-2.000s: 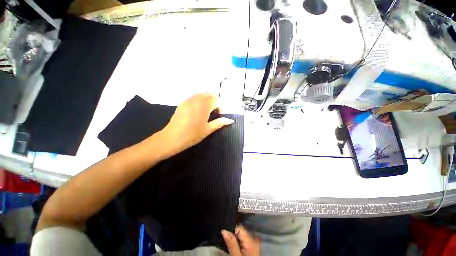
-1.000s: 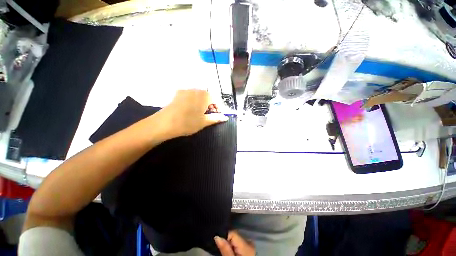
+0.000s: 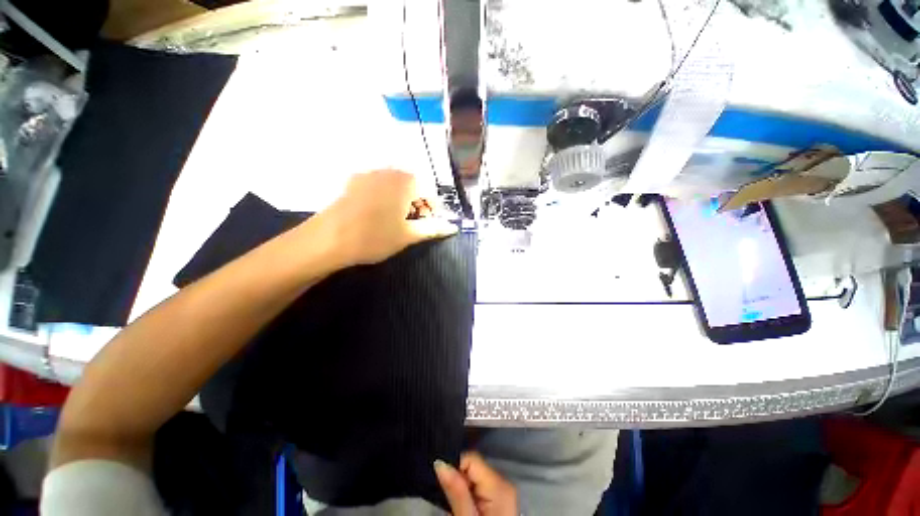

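A black ribbed garment piece [image 3: 393, 343] lies on the white table and hangs over its front edge. Its top right corner is at the presser foot [image 3: 467, 224] of the white sewing machine [image 3: 565, 60]. My left hand [image 3: 383, 217] presses on the piece just left of the needle area, its fingertips partly curled. My right hand [image 3: 476, 487], below the table edge and near the bottom of the picture, pinches the piece's lower right edge. The needle itself cannot be made out.
Black cut pieces [image 3: 126, 181] lie at the left beside a clear plastic bag [image 3: 35, 126]. A lit smartphone [image 3: 741, 267] lies right of the machine head. A ruler strip [image 3: 646, 408] runs along the front edge. Something red [image 3: 873, 469] is at the lower right.
The camera view has shifted, so the machine head appears further left. My left hand has come nearer to the presser foot with the piece's top edge. My right hand keeps its pinch.
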